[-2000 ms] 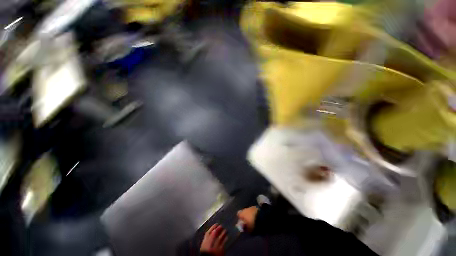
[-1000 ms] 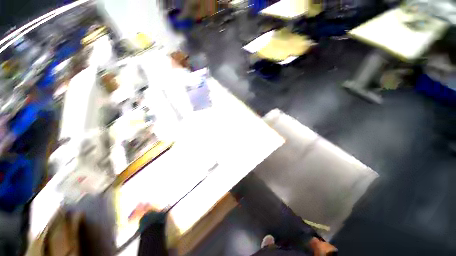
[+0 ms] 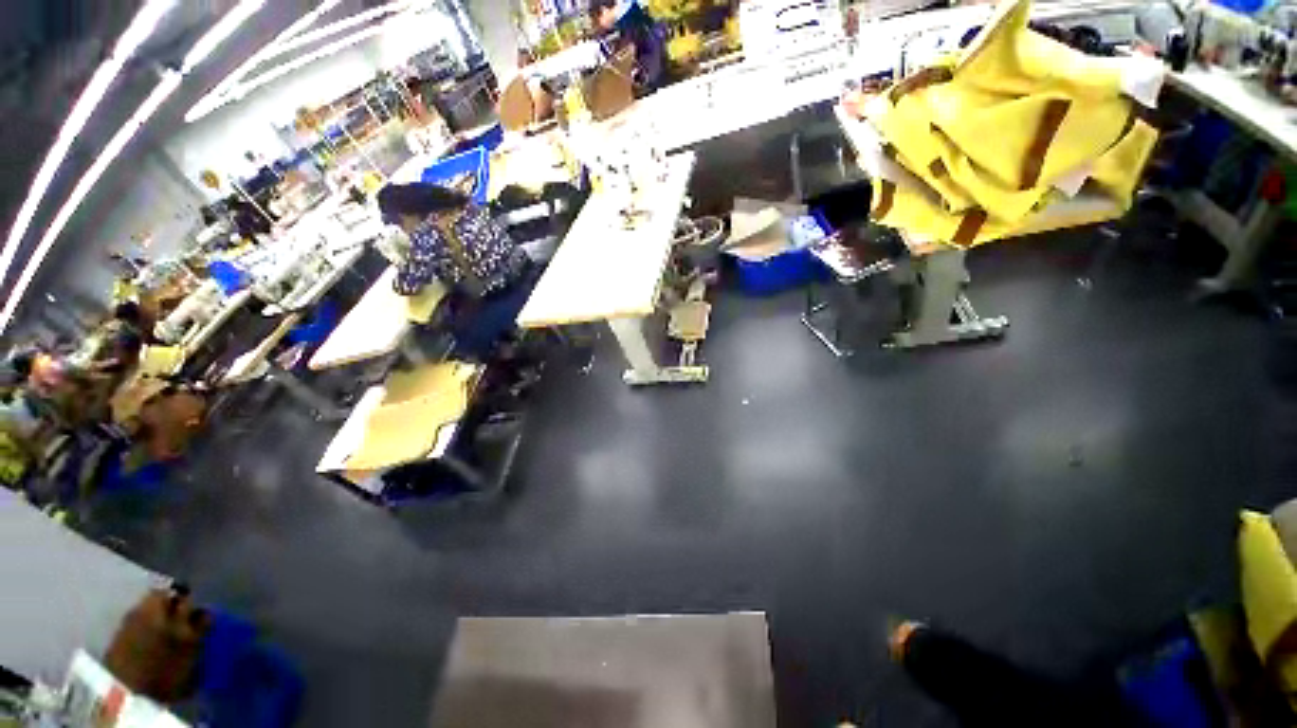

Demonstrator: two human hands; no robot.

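A plain grey sheet (image 3: 609, 676) lies at the bottom centre, cut off by the lower edge. My right hand (image 3: 902, 640) is small and blurred at the end of a dark sleeve, to the right of the sheet and apart from it in the picture. Its fingers and anything in them cannot be made out. My left hand cannot be made out; only a tiny skin-coloured patch shows at the bottom edge.
Dark floor (image 3: 797, 484) lies beyond the sheet. Yellow pieces are heaped on a table (image 3: 996, 142) at upper right. A seated person (image 3: 452, 263) is at a machine, near a low table with tan pieces (image 3: 406, 415). Blue bins (image 3: 245, 668) stand lower left.
The view has swung from the white machine table to the open floor and other workstations. The white table and my left hand on it have left the centre view. The grey sheet now shows at bottom centre.
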